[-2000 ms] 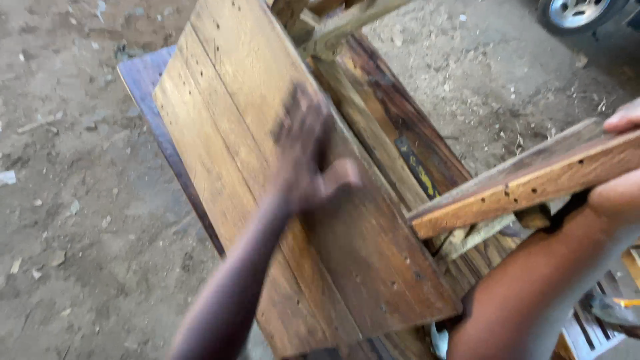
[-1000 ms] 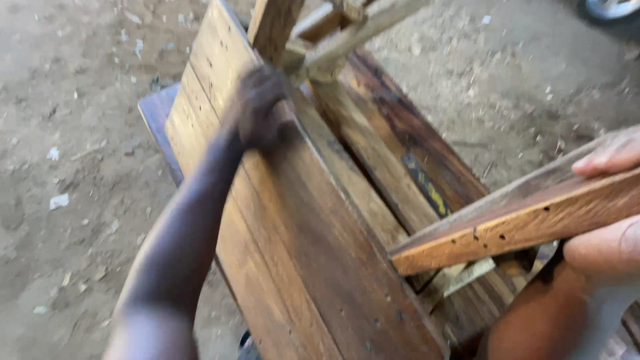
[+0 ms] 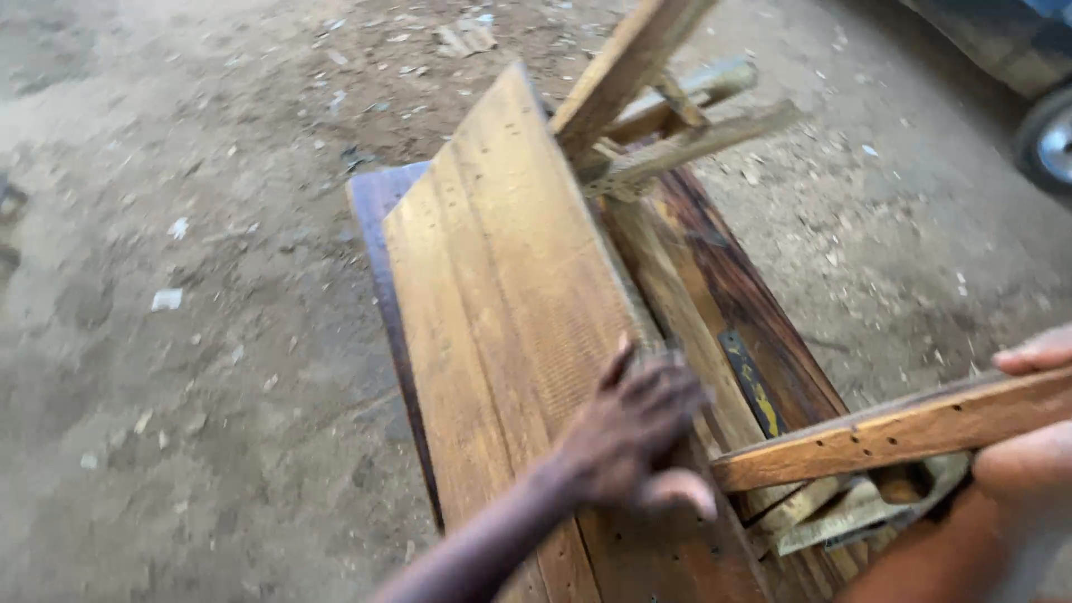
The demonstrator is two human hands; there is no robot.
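Note:
My left hand (image 3: pixel 636 427) lies blurred over the right edge of a panel of joined wooden planks (image 3: pixel 502 276), fingers spread and thumb apart, gripping nothing. Small dark holes dot the panel. My right hand (image 3: pixel 1026 461), partly cut off by the right border, holds a narrow wooden piece (image 3: pixel 904 427) from above and below. That piece has small holes along its side, and its near end meets the panel's right edge. Another wooden piece (image 3: pixel 628 75) rises at a slant by the panel's far end.
Under the panel is a dark-grained wooden surface (image 3: pixel 754 293). A dark flat strip with yellow marks (image 3: pixel 749 381) rests on it. Rough wooden bars (image 3: pixel 695 151) stick out at the far end. Litter is scattered on the dirt ground (image 3: pixel 251 377). A vehicle's wheel (image 3: pixel 1053 146) shows at upper right.
My left hand has moved from near the panel's far end back toward me along its right edge. My right hand still holds the narrow wooden piece. The view has shifted.

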